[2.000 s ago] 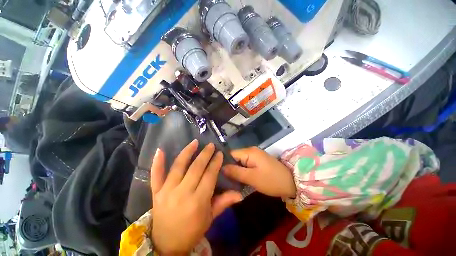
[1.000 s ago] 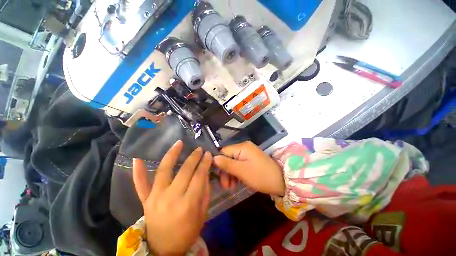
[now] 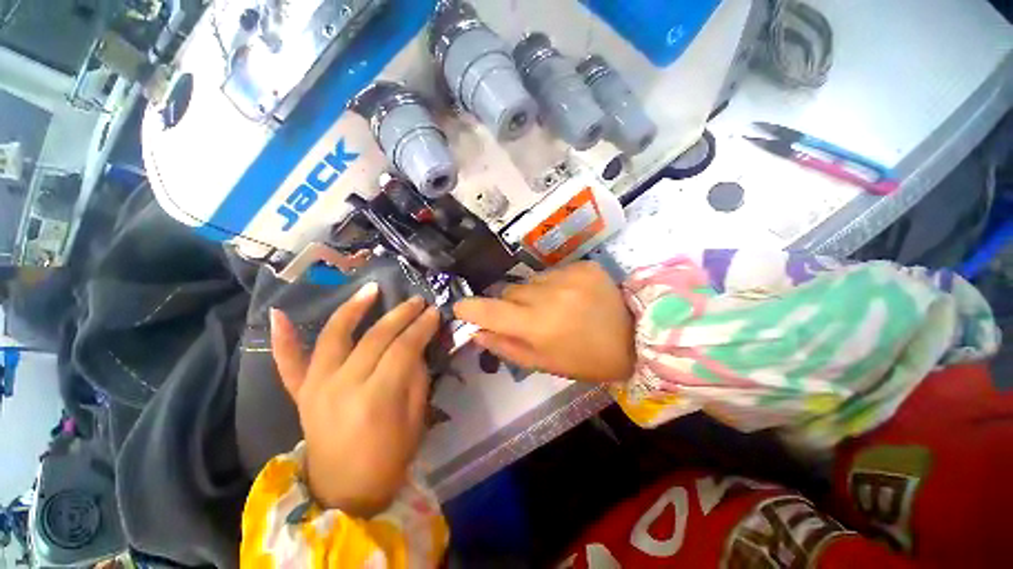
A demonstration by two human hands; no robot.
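Observation:
The dark grey garment piece [image 3: 267,417] lies at the overlock machine's [image 3: 250,183] presser foot [image 3: 437,289], with a pale stitched line across its left part. My left hand [image 3: 361,406] rests flat on the cloth, fingers spread and fingertips just left of the foot. My right hand [image 3: 561,328] is right in front of the foot, thumb and fingers pinched at the cloth's edge; the fingers hide most of the grip. A small whitish-pink patch shows under its fingertips; I cannot tell what it is.
Heaped dark grey cloth [image 3: 144,289] lies left of the machine. The looper cover [image 3: 567,230] with an orange label is right of the foot. A blue and a pink slim tool [image 3: 828,158] and a grey coil [image 3: 800,45] lie on the white table [image 3: 922,67].
The cloth has moved up and left towards the foot, baring the table edge between my hands and my lap. My right hand has moved up, closer to the foot; my left hand has shifted left.

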